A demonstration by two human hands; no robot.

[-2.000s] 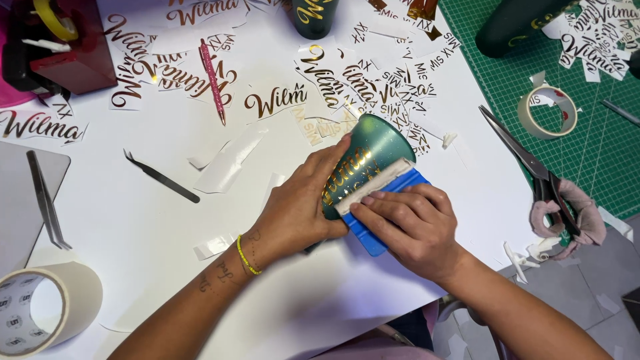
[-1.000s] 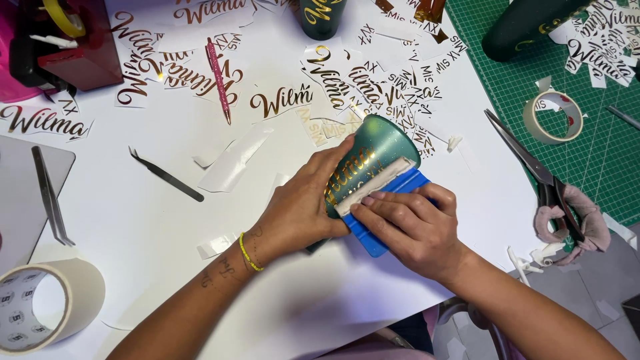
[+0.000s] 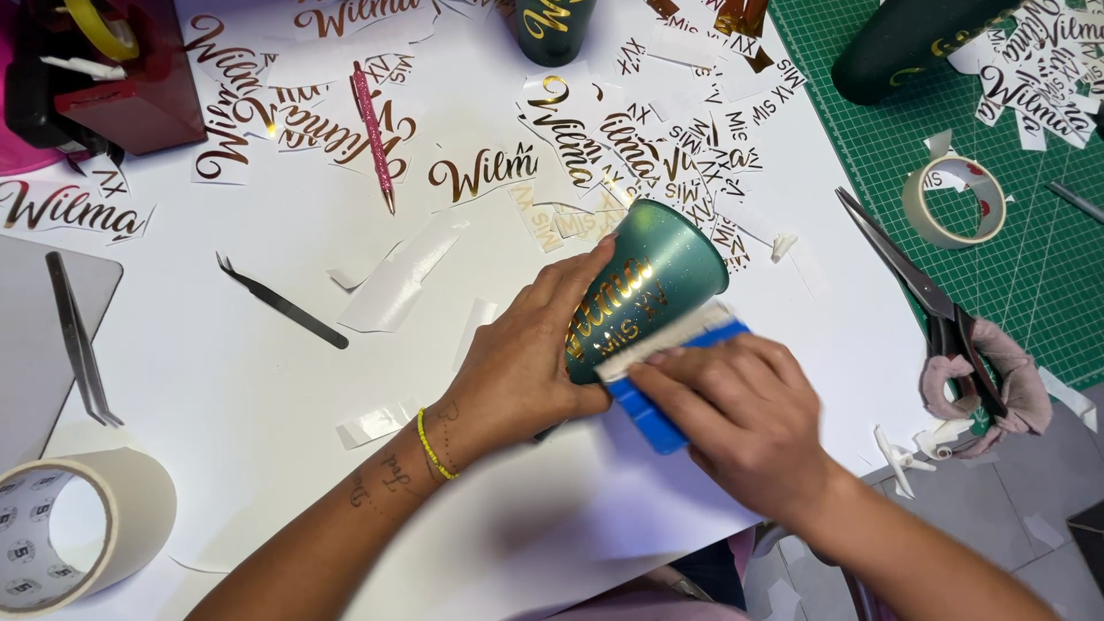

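A tapered green plastic cup point(image 3: 681, 246) with gold lettering lies tilted, wide end to the upper right, gripped by my left hand point(image 3: 526, 345) around its narrower part. My right hand point(image 3: 733, 405) holds a blue squeegee point(image 3: 651, 414) whose pale, felt-like edge is at the cup's lower right side, by the smaller lettering; whether it touches cannot be told. My left fingers cover part of the larger lettering. Beyond the cup, cut pieces of gold lettering decals point(image 3: 561, 142) are scattered on the white table. The cup's base is hidden by my left hand.
Black tweezers point(image 3: 289, 306) and grey tweezers point(image 3: 78, 341) lie left, near a wide tape roll point(image 3: 142, 517). A pink pen point(image 3: 373, 138) lies among decals. Scissors point(image 3: 927, 293) and a small tape roll point(image 3: 914, 207) are right, by a green cutting mat point(image 3: 871, 138). Another green cup point(image 3: 552, 34) stands at the back.
The squeegee in my right hand has shifted slightly toward the lower right across the cup, showing more of the small gold lettering. My left hand keeps its hold.
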